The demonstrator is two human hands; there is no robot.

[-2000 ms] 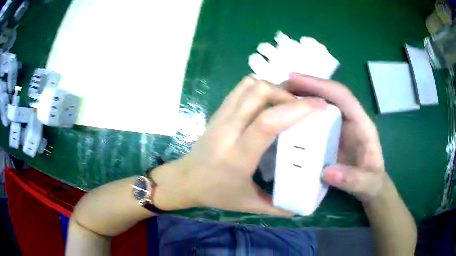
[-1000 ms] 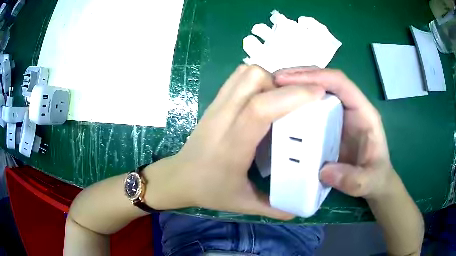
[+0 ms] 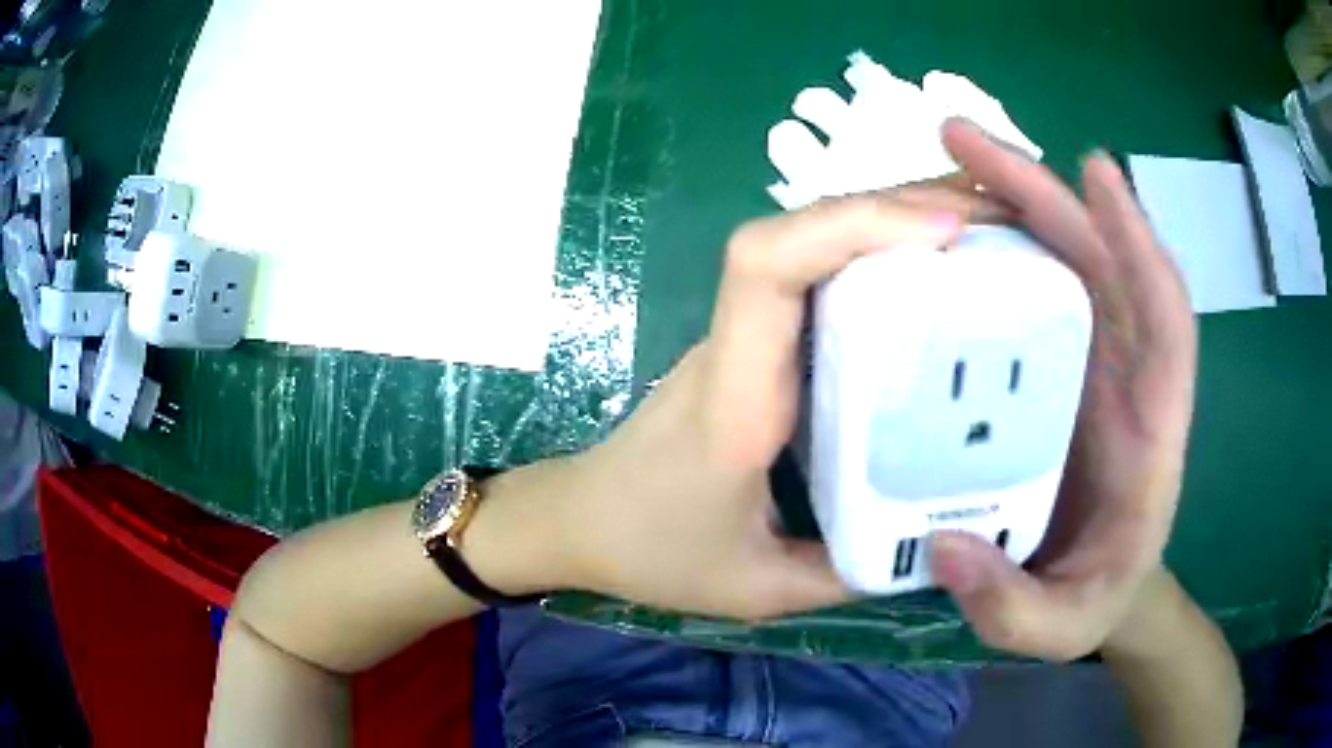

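A white travel adapter (image 3: 935, 351) is held up close in front of me. Its front face with a three-hole socket and small USB ports at the bottom faces me. My left hand (image 3: 701, 453) grips it from the left, with fingers over its top left edge. My right hand (image 3: 1118, 424) holds its right side, with the thumb over the lower ports and the fingers raised behind. The back of the adapter is hidden.
Set-aside adapters (image 3: 190, 289) lie jumbled at the left, by a large white paper sheet (image 3: 380, 176). An unworn white glove (image 3: 891, 132) lies beyond my hands. Two white rectangles (image 3: 1205, 227) lie at the right. A red bin (image 3: 132, 614) stands at lower left.
The adapter has turned from its narrow side with two slots to its socket face. My right fingers have lifted and spread. The view has shifted slightly.
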